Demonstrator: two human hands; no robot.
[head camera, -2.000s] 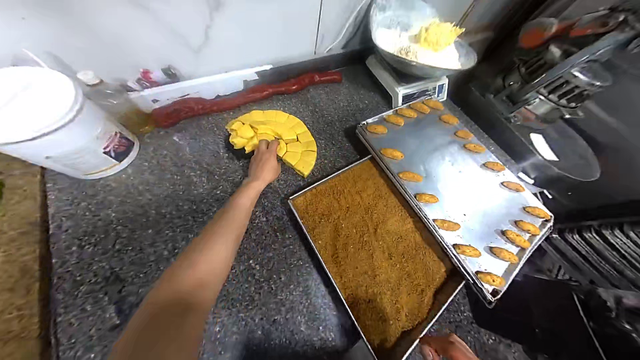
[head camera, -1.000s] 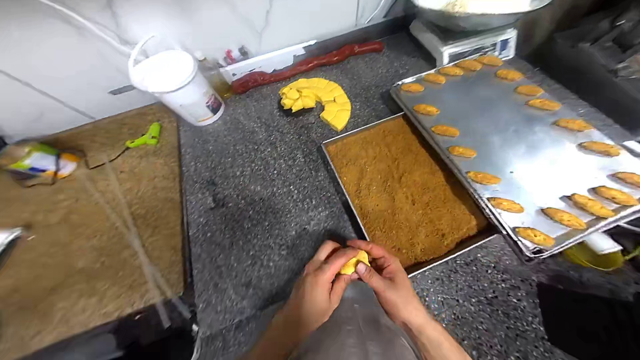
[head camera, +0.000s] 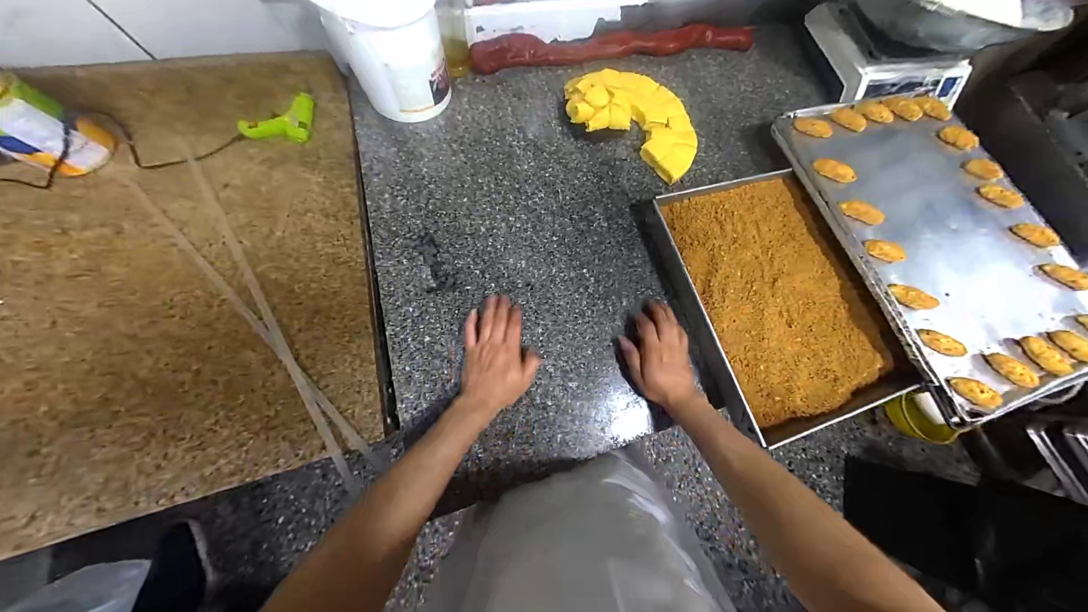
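Note:
My left hand (head camera: 495, 361) lies palm down on the speckled dark stone counter (head camera: 527, 212), its fingers a little apart. My right hand (head camera: 661, 357) rests palm down on the same counter, just left of a rectangular metal pan (head camera: 702, 306) of brown crumbs (head camera: 773, 297). Neither hand shows anything in its grasp; what lies under the palms is hidden. Beyond both hands, a curved row of yellow dough pieces (head camera: 659, 110) sits on the counter. Right of the crumb pan, a metal baking tray (head camera: 943, 229) holds several oval crumb-coated pieces (head camera: 914, 297) along its edges.
A white plastic bucket (head camera: 395, 64) stands at the back beside a long red rolled bundle (head camera: 612, 47). A scale (head camera: 892, 72) bears a metal bowl (head camera: 943, 30) at back right. On the brown board (head camera: 212, 340) at left lie a green tool (head camera: 289, 121) with a cord and a bag (head camera: 47, 127).
One second ago both hands held a yellow dough piece together near the crumb pan's front; now they are apart, flat on the counter. The view has shifted left.

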